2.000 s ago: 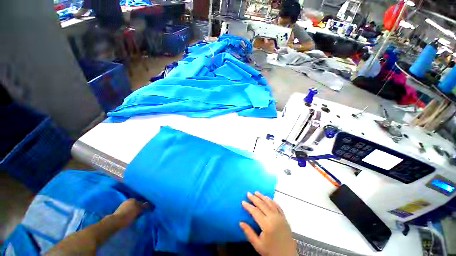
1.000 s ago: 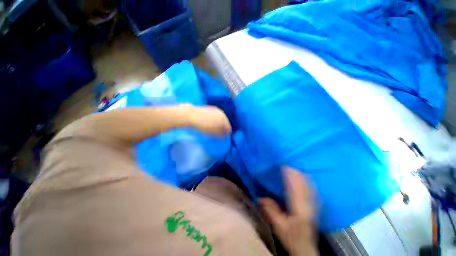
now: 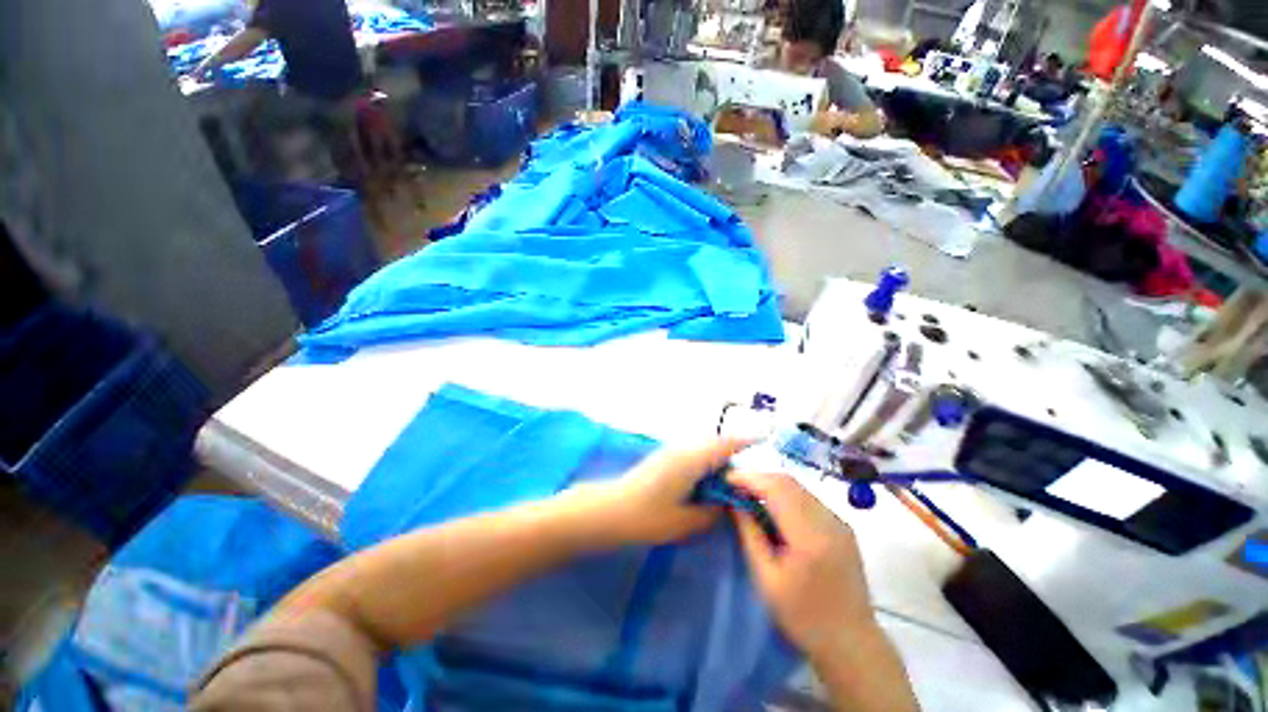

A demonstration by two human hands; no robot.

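Note:
A bright blue garment panel (image 3: 452, 452) lies on the white table, with a pale greyish-blue panel (image 3: 577, 605) over its front part, hanging over the table's front edge. My left hand (image 3: 675, 490) and my right hand (image 3: 814, 563) meet in front of the needle area and pinch the pale panel's upper right edge. A small dark piece (image 3: 751, 508) shows between the fingers; I cannot tell what it is. The lockstitch machine (image 3: 1085, 403) stands at the right; its presser foot (image 3: 807, 445) is just beyond my hands.
A heap of bright blue cut pieces (image 3: 556, 264) lies at the table's far left. A smartphone (image 3: 1029, 633) and orange-and-blue snips (image 3: 932, 518) lie at right. A mixed blue pile (image 3: 181, 584) is below the table edge. Blue crates (image 3: 104, 438) stand on the floor. A person (image 3: 821, 63) sits at a machine behind.
The view swung down left and back. My left hand has come from the pile side to meet my right at the cloth edge. A pale blue panel now covers part of the bright one.

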